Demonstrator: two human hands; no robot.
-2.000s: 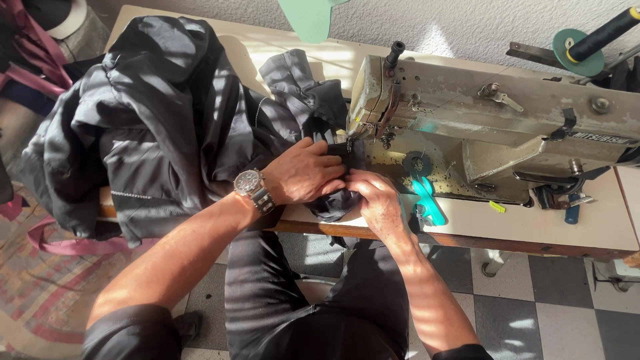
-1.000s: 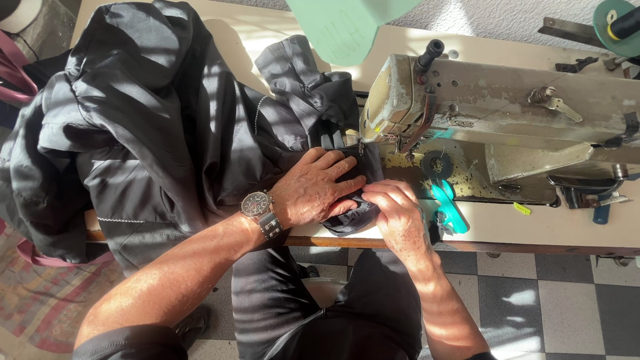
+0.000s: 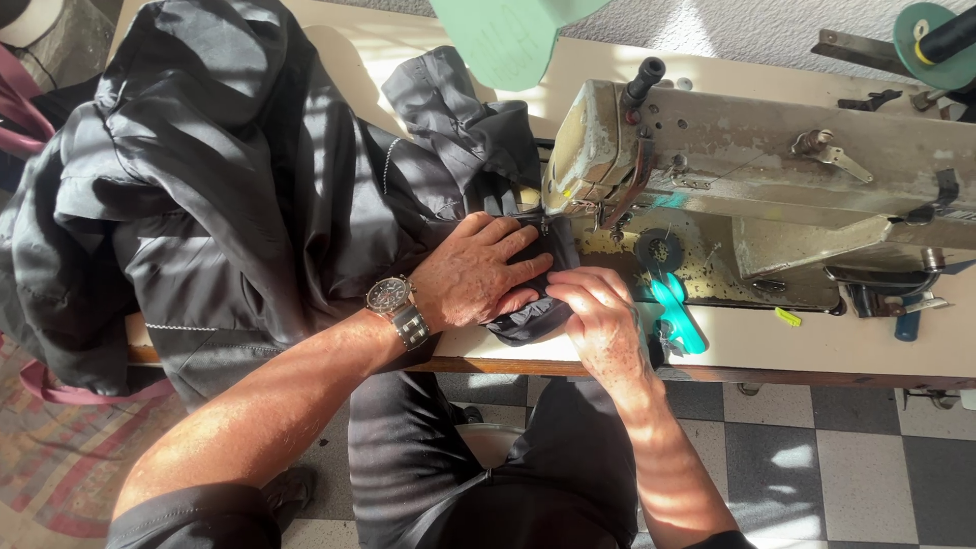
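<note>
A black fabric garment point(image 3: 221, 175) lies bunched over the left part of the table, its right end reaching under the head of an old, worn sewing machine point(image 3: 732, 152). My left hand point(image 3: 480, 271), with a watch on the wrist, presses flat on the cloth just in front of the needle area, fingers a little apart. Close to its right, my right hand point(image 3: 598, 320) pinches the edge of the black cloth between thumb and fingers. The needle and presser foot are hard to make out against the dark fabric.
Turquoise-handled thread snips point(image 3: 675, 313) lie beside a dark round bobbin-like disc point(image 3: 658, 250) right of my right hand. A yellow-green scrap point(image 3: 788, 317) is farther right. Green pattern card point(image 3: 515, 38) hangs over the back edge. A spool of black thread point(image 3: 949, 46) stands at the upper right.
The fingers of my left hand are more spread on the cloth than two seconds ago. My right hand stays at the cloth's edge. The view has shifted somewhat.
</note>
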